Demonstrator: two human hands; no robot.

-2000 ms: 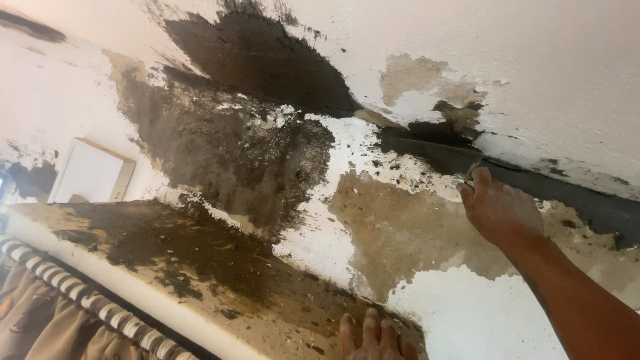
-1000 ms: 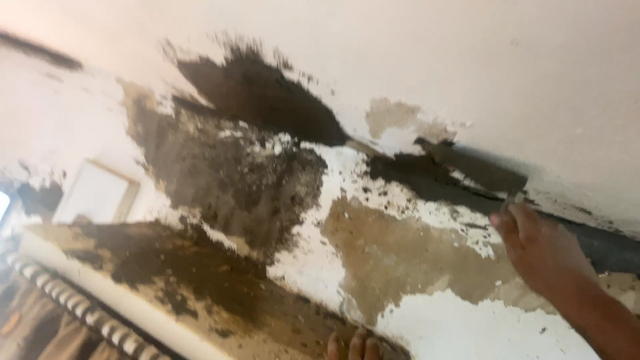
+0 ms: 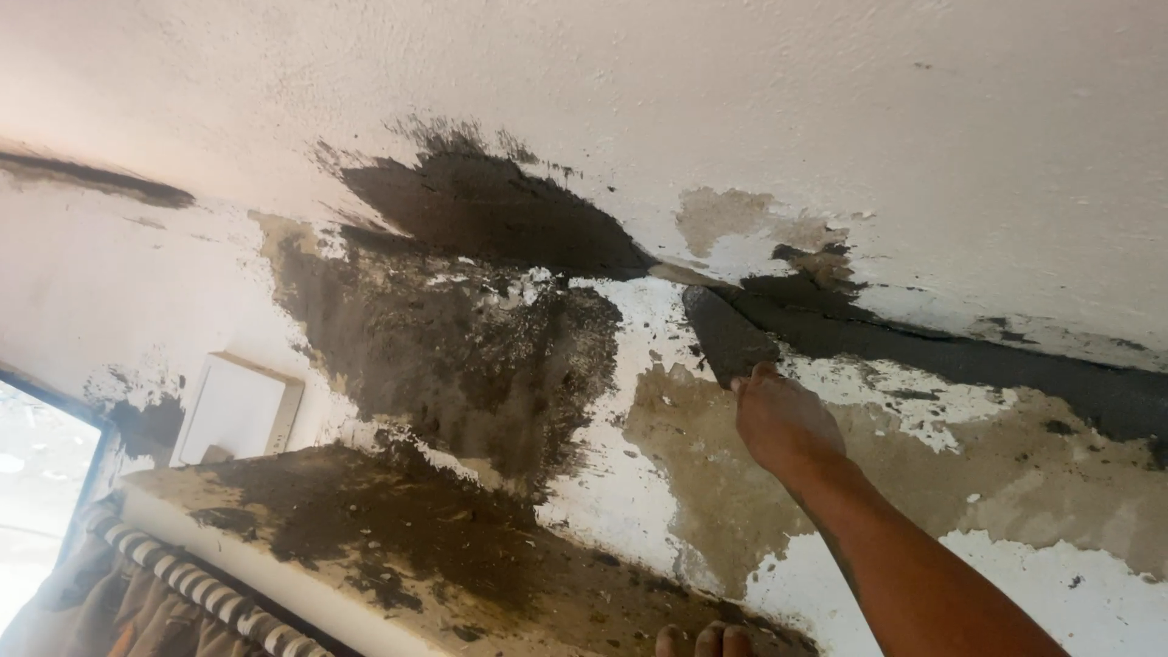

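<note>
My right hand (image 3: 787, 422) is closed on a trowel, its dark mortar-smeared blade (image 3: 725, 336) lying against the wall just under the corner line where wall and ceiling meet. Dark wet mortar (image 3: 967, 360) runs along that corner to the right of the blade. Another dark mortar patch (image 3: 497, 210) spreads up onto the ceiling at its left. Of my left hand (image 3: 707, 641) only the fingertips show, resting on the edge of a mortar-spattered ledge (image 3: 411, 538) at the bottom; whether they grip anything is hidden.
A ringed curtain rod (image 3: 196, 589) with a hanging curtain (image 3: 87, 607) runs along the front of the ledge. A white panel in a frame (image 3: 239, 411) stands at the ledge's far left end, near a bright window (image 3: 36, 484). Bare plaster (image 3: 730, 484) shows where paint has come off.
My right hand has moved left along the corner with the trowel, from over the dark mortar strip to its left end. My left fingertips remain at the ledge.
</note>
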